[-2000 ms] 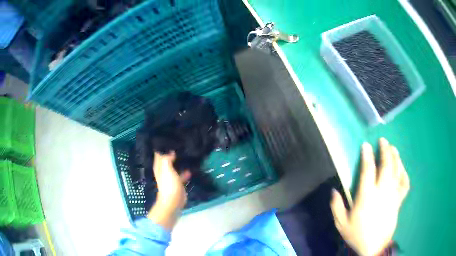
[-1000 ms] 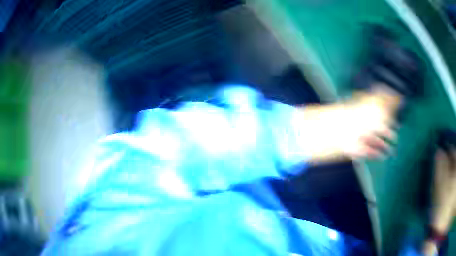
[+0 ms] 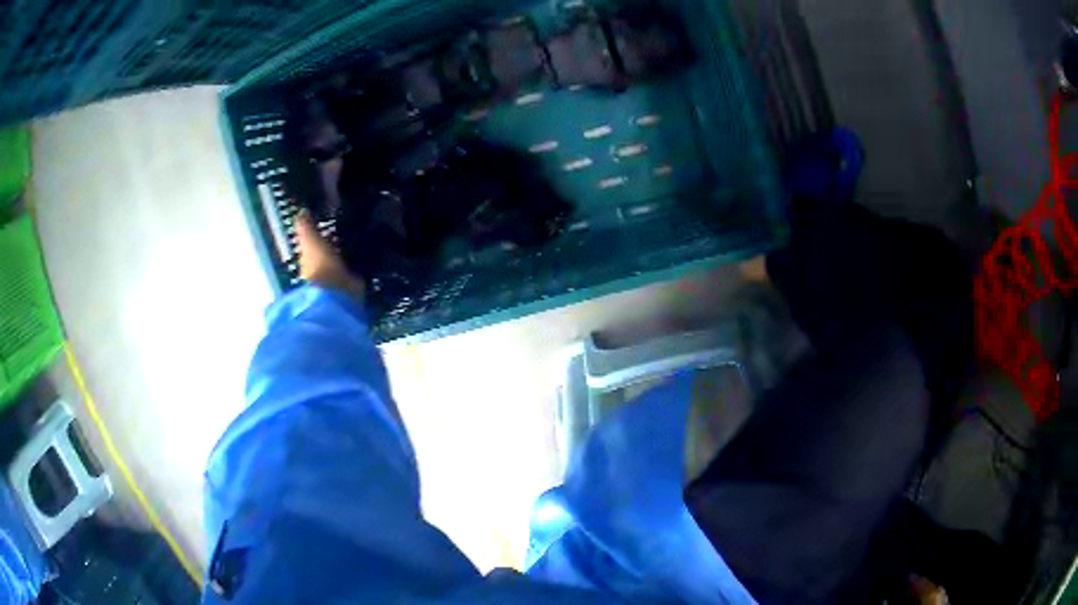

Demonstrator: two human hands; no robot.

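Note:
A dark green-blue slatted crate [image 3: 567, 297] stands on the floor in front of me. Dark plastic parts, which look like blower fan units [image 3: 479, 195], lie along its left side and far side. My left hand [image 3: 322, 254] reaches over the crate's left near corner, beside the dark parts. Its fingers are partly lost in the dark, so I cannot tell whether it grips one. A small bit of skin at the bottom right edge may be my right hand [image 3: 928, 593]; it is cut off.
A pale plastic stool [image 3: 662, 358] stands just below the crate. Another pale stool [image 3: 62, 473] and green crates [image 3: 24, 290] are at the left. A red coiled cord [image 3: 1023, 301] hangs at the right. Another crate [image 3: 106, 53] is at the upper left. My dark-clothed leg is right of centre.
The view has swung down and away from the bench and screw bin. My left arm, earlier stretched over the bench with a dark object, is now at the crate. My right hand has nearly left view.

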